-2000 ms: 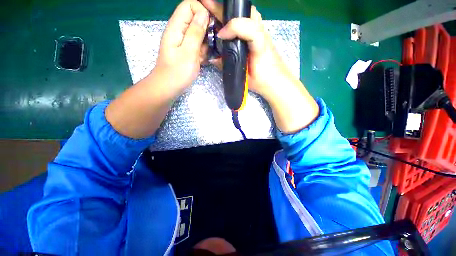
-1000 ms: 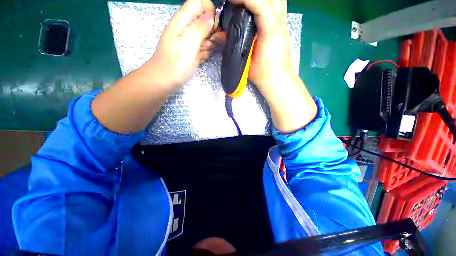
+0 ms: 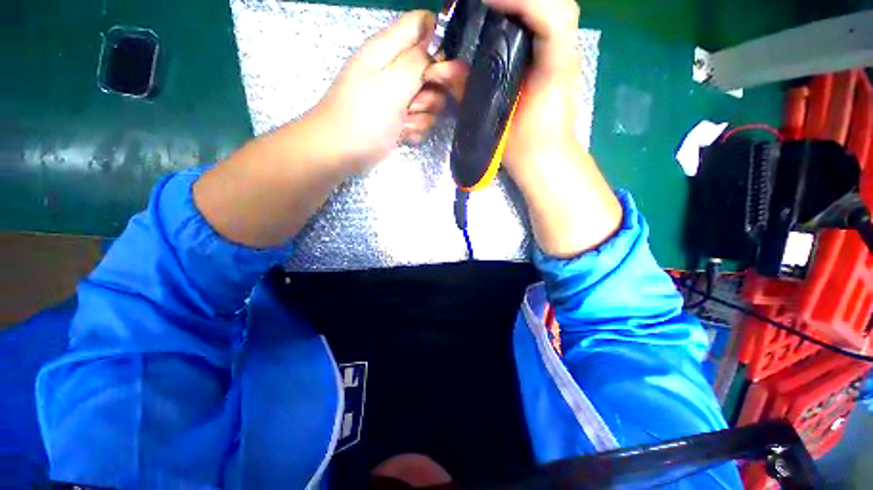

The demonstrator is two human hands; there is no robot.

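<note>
My right hand point(image 3: 546, 72) is shut on an orange-and-black handheld power tool point(image 3: 486, 120), its rear end towards me. The tool's thin dark cord point(image 3: 466, 225) runs from its rear over the silvery bubble-wrap mat point(image 3: 378, 215). My left hand point(image 3: 388, 91) is closed on a small dark glossy part point(image 3: 440, 31) near the frame's top edge, close beside the tool. The tool's working end is hidden or cut off at the top, so I cannot tell if it touches the part.
Green bench point(image 3: 191, 124) with a small dark square dish point(image 3: 129, 61) on the left. To the right are a white scrap point(image 3: 701, 145), a black box point(image 3: 742, 206) with cables, red trays point(image 3: 838, 278) and a grey-white metal upright point(image 3: 794, 50).
The tool has tilted, and its rear has moved up and slightly right in view since the oldest frame. Both hands stay together near the top; the bench view has shifted slightly.
</note>
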